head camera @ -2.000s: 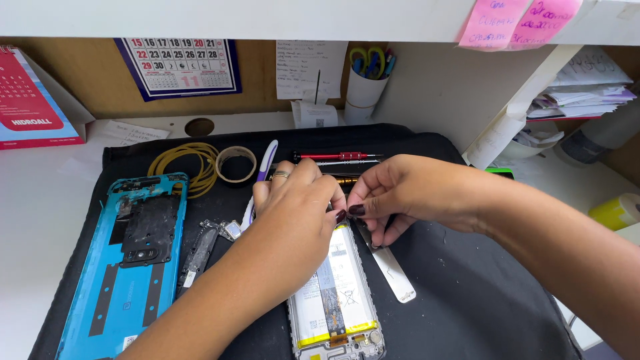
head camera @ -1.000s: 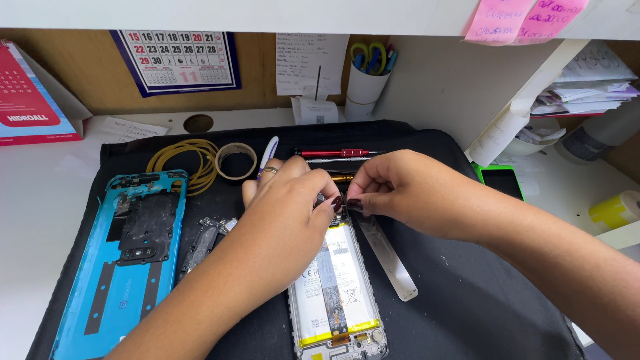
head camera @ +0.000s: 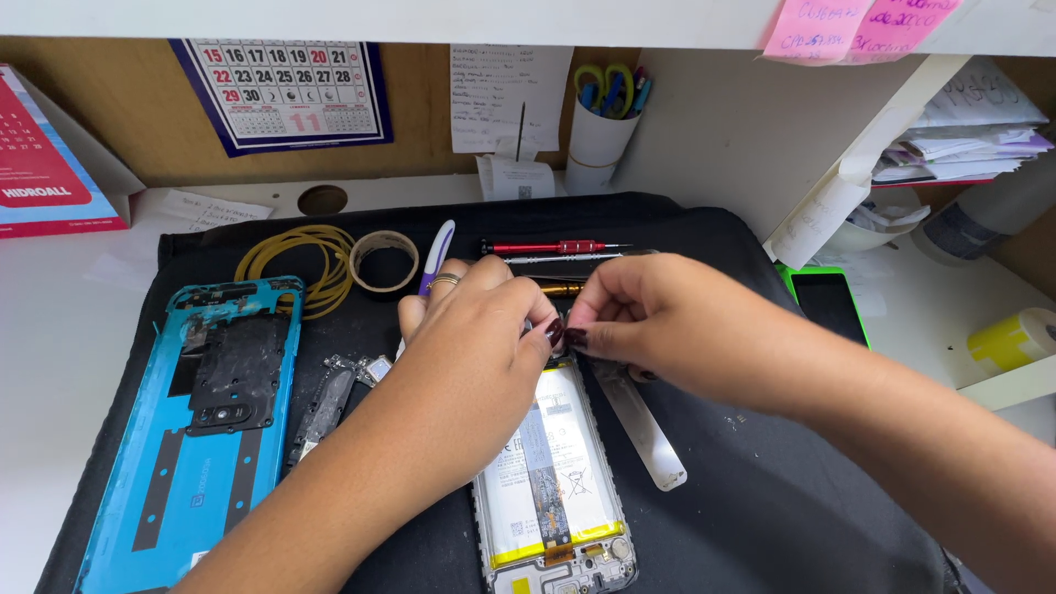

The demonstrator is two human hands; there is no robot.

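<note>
An opened smartphone [head camera: 569, 569] lies face down on a black cloth, its white battery [head camera: 590, 462] and a flex cable along it exposed. My left hand [head camera: 487, 338] is over the phone's upper end, and its fingertips pinch something small that I cannot make out. My right hand [head camera: 643, 313] meets it there, thumb and index finger closed together at the same spot. A flat metal pry tool [head camera: 643, 433] lies beside the phone, its upper end under my right hand. The blue back cover [head camera: 210, 470] rests at the left, near a loose dark phone part [head camera: 326, 408].
Behind my hands lie a red screwdriver [head camera: 553, 247], a gold-coloured tool [head camera: 563, 289], a white and purple brush or tool handle [head camera: 439, 252], a tape roll [head camera: 384, 261] and coiled yellow tubing [head camera: 285, 247]. A green-edged phone [head camera: 825, 301] is at the right. A shelf [head camera: 412, 21] overhangs the back.
My hands stay close together over the phone's upper end, with small finger movements. The metal pry tool's lower end has swung slightly since the earliest frame.
</note>
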